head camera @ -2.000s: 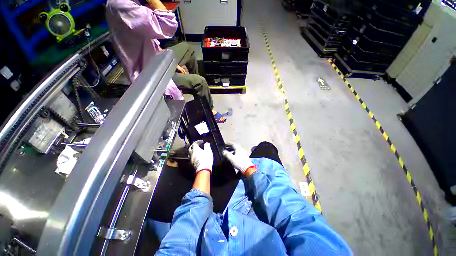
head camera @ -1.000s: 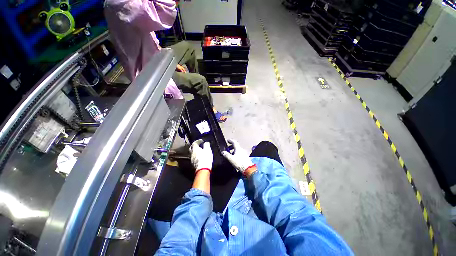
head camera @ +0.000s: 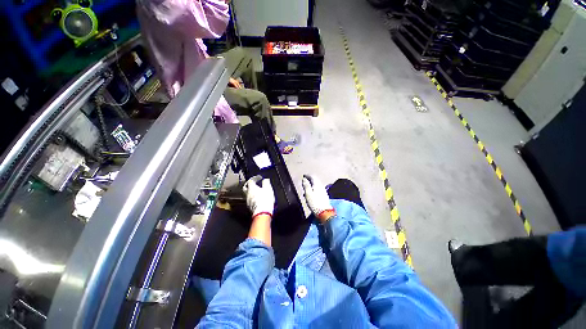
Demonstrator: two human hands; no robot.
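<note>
A long dark tote (head camera: 275, 177) with a small white label lies tilted over my lap, beside the metal conveyor. My left hand (head camera: 259, 196), in a white knit glove with a red cuff, rests against its near left part with the fingers bent; whether it grips is unclear. My right hand (head camera: 316, 196), gloved the same way, is raised at the tote's right edge with the fingers apart and holds nothing visible. The inside of the tote is too dark to make out.
A silver conveyor rail (head camera: 144, 186) runs along my left. A person in pink (head camera: 183, 38) sits ahead, near stacked totes (head camera: 292, 67). Another person's dark-clad leg (head camera: 514, 276) is at the lower right. Dark racks (head camera: 475, 45) stand at the upper right.
My right hand has lifted off the tote's edge and its fingers have straightened. A person in dark trousers and a blue sleeve has entered at the lower right.
</note>
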